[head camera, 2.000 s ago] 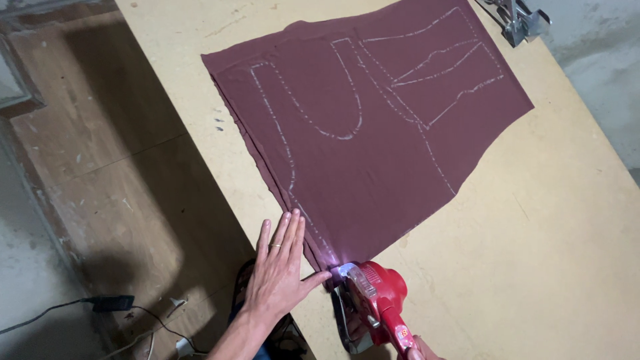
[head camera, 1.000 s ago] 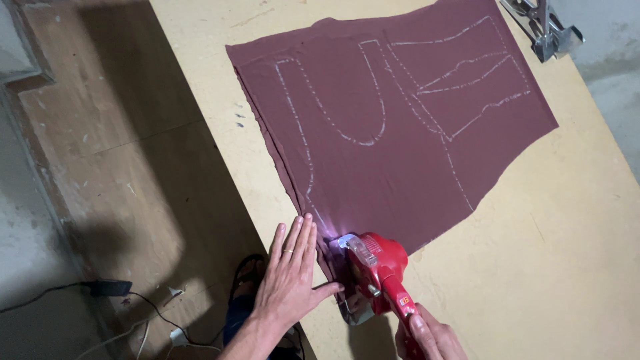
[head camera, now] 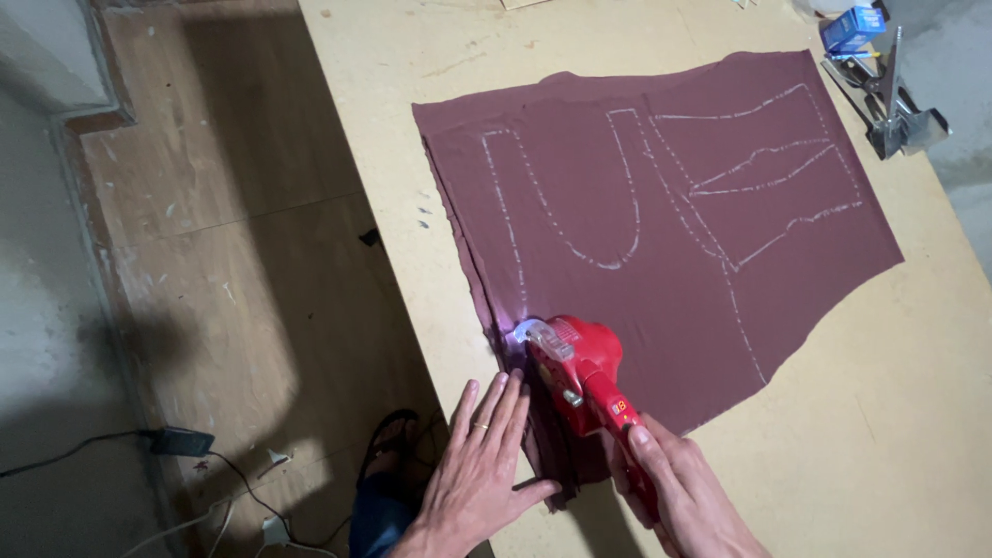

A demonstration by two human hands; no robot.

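Layers of maroon fabric [head camera: 573,178] with chalk pattern outlines lie on the pale tabletop. My right hand [head camera: 674,480] grips the handle of a red handheld electric fabric cutter [head camera: 581,372]. Its lit head sits at the fabric's left edge, over a chalk line. My left hand [head camera: 480,457] rests flat with a ring on one finger, fingertips on the cloth edge just below the cutter head, holding no object. A narrow strip of the fabric lies between my left hand and the cutter; the blade itself is hidden.
Metal clamps [head camera: 887,101] and a small blue box [head camera: 852,29] are at the table's upper right. The pale table [head camera: 876,403] has its left edge beside my left hand. Below, a black power adapter [head camera: 182,442] with cables and a sandalled foot [head camera: 387,442] are on the floor.
The cutter has moved up along the fabric's left edge, following the chalk line. My left hand now lies lower beside it, and the strip below the cutter has come apart from the main piece.
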